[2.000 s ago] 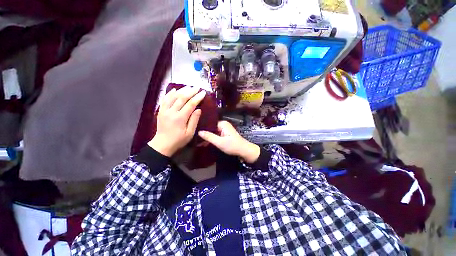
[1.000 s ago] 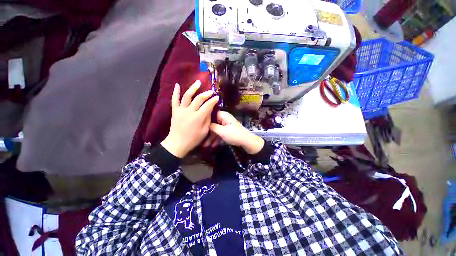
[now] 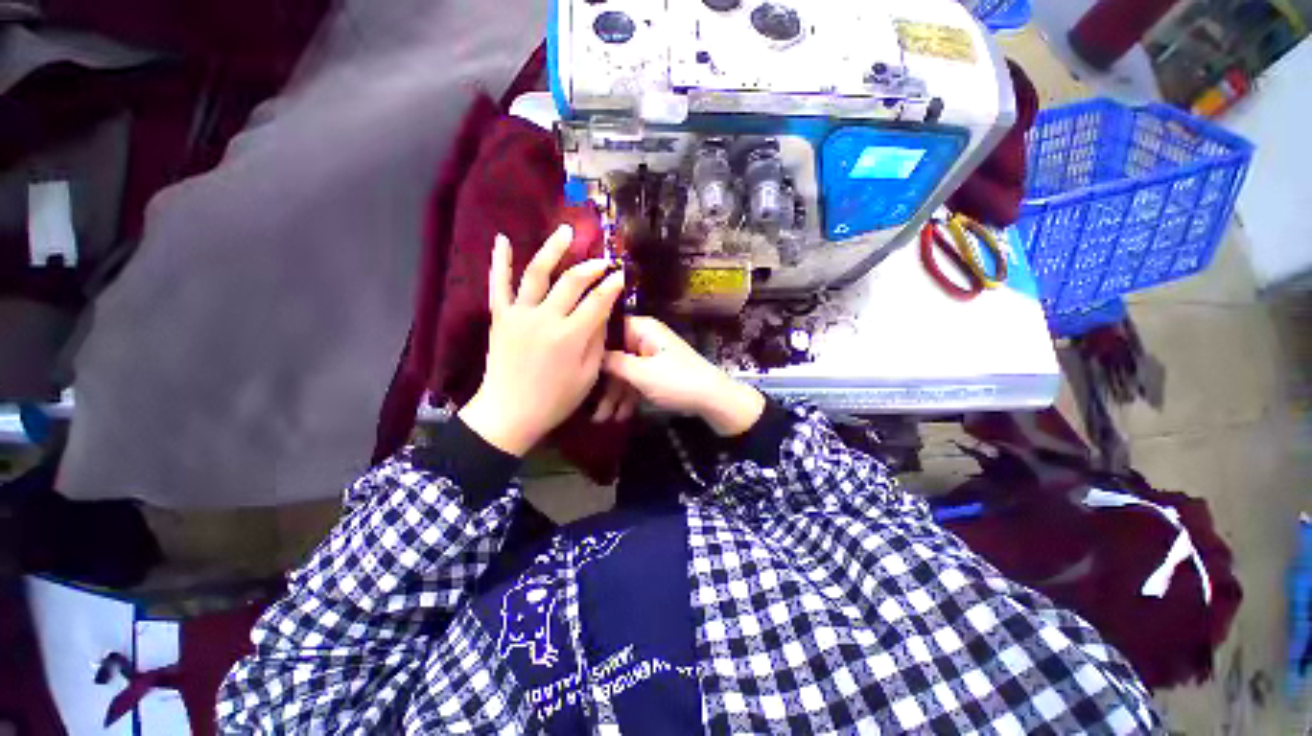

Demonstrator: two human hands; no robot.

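The maroon fabric piece lies left of the needle area of the white and blue overlock machine, with its edge at the presser foot. My left hand lies flat on the fabric, fingers spread and fingertips close to the presser foot. My right hand holds the fabric's near edge between thumb and fingers, just below the needle area. The fingers of my right hand are partly hidden. The large grey fabric spreads to the left, beside the maroon cloth.
Red and yellow scissors lie on the white table right of the machine. Dark lint lies by the machine base. A blue plastic basket stands at right. A maroon pile with a white strip is at lower right.
Both hands have moved up and the left one to the right, closer to the needle. More maroon fabric now shows left of the machine, and it has bunched up since one second ago.
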